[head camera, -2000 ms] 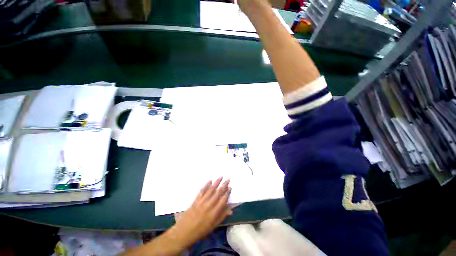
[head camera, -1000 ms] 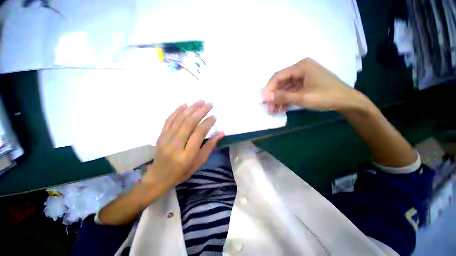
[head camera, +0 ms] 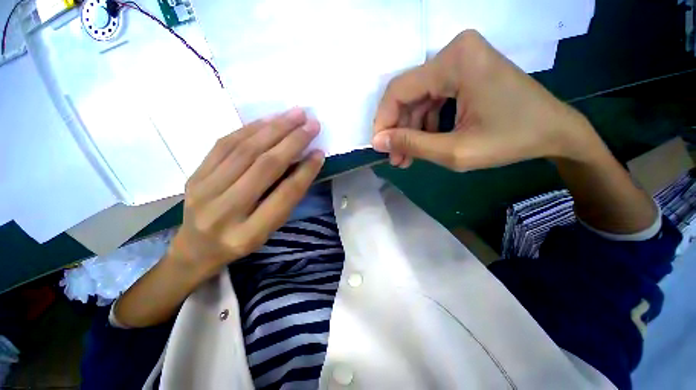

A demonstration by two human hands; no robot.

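Note:
A large white card sheet [head camera: 328, 61] lies in front of me. My left hand [head camera: 248, 187] rests spread on its near left part, the thumb at the near edge. My right hand [head camera: 477, 114] pinches the sheet's near edge between thumb and fingertips; whether a tape strip is between them I cannot tell. A white panel [head camera: 114, 99] at left carries a round speaker [head camera: 101, 19], and a twisted dark and red wire runs from it. Part of a green circuit board [head camera: 177, 11] shows at the top.
More white sheets [head camera: 496, 38] lie at the right and left. A tan board corner [head camera: 114, 228] juts out under the left sheets. The dark-green table edge [head camera: 610, 89] runs close by. Below it are a crumpled white mass [head camera: 114, 274] at left and a paper stack [head camera: 534, 217] at right.
My view has moved closer to the sheets. The module now shows at the upper left. My right hand's pinch is now at the near edge, closer to my left hand.

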